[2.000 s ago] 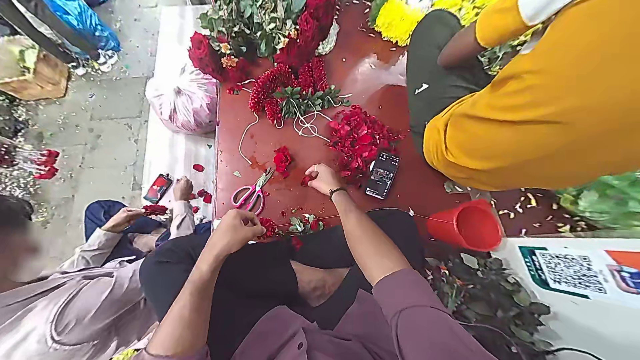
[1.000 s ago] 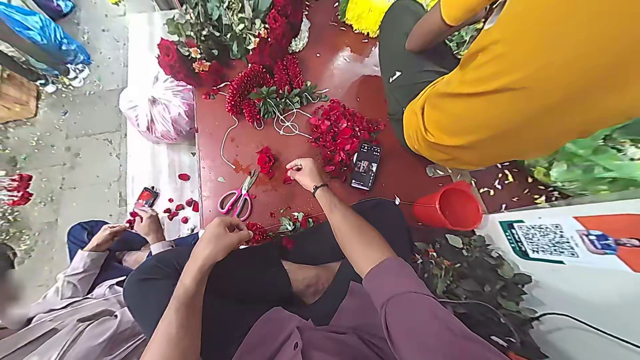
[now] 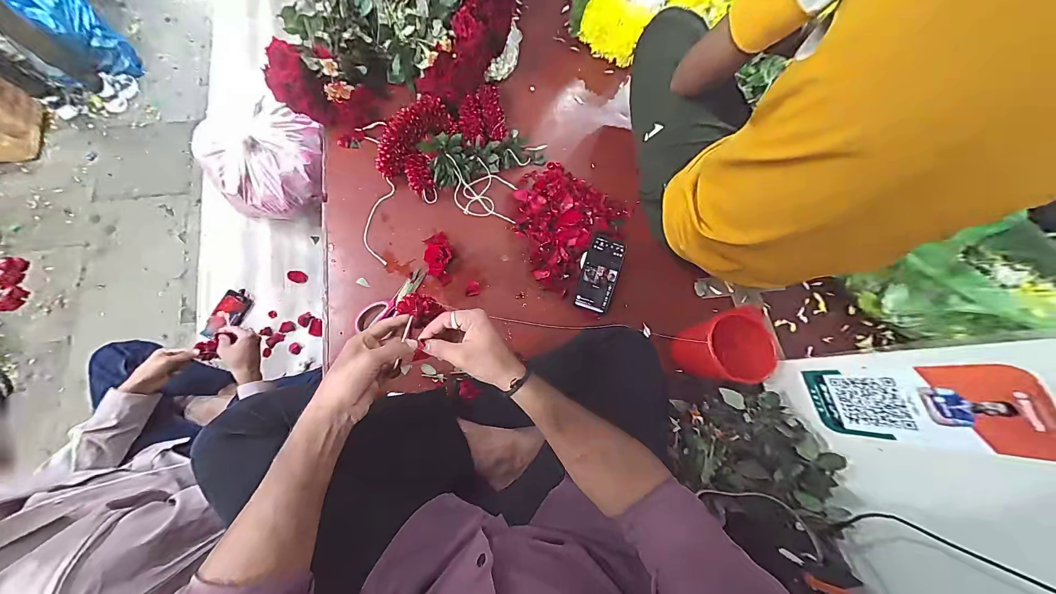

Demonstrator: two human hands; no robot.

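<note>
My left hand (image 3: 367, 363) holds a red flower (image 3: 419, 308) above my crossed legs, a thin pale stick or stem between its fingers. My right hand (image 3: 472, 345), with a ring and a dark wristband, meets it, its fingertips pinched at the flower's lower edge; what they grip is too small to tell. A thin thread (image 3: 569, 325) runs from near my hands to the red plastic cup (image 3: 726, 345) at the right. Pink-handled scissors (image 3: 371, 315) lie partly hidden behind my left hand. A loose red rose (image 3: 438, 255) rests on the red surface just beyond.
A smartphone (image 3: 601, 274) lies beside a pile of red petals (image 3: 565, 214). Red garlands with white cord (image 3: 483, 194) lie farther back. A tied plastic bag (image 3: 260, 161) stands left. A person in yellow (image 3: 833, 148) sits at right; another person's hands (image 3: 198, 359) work at left.
My hands were apart, my right one above the red surface near the loose rose; now they are together at a red flower. My left hand has moved toward the scissors, which it partly covers.
</note>
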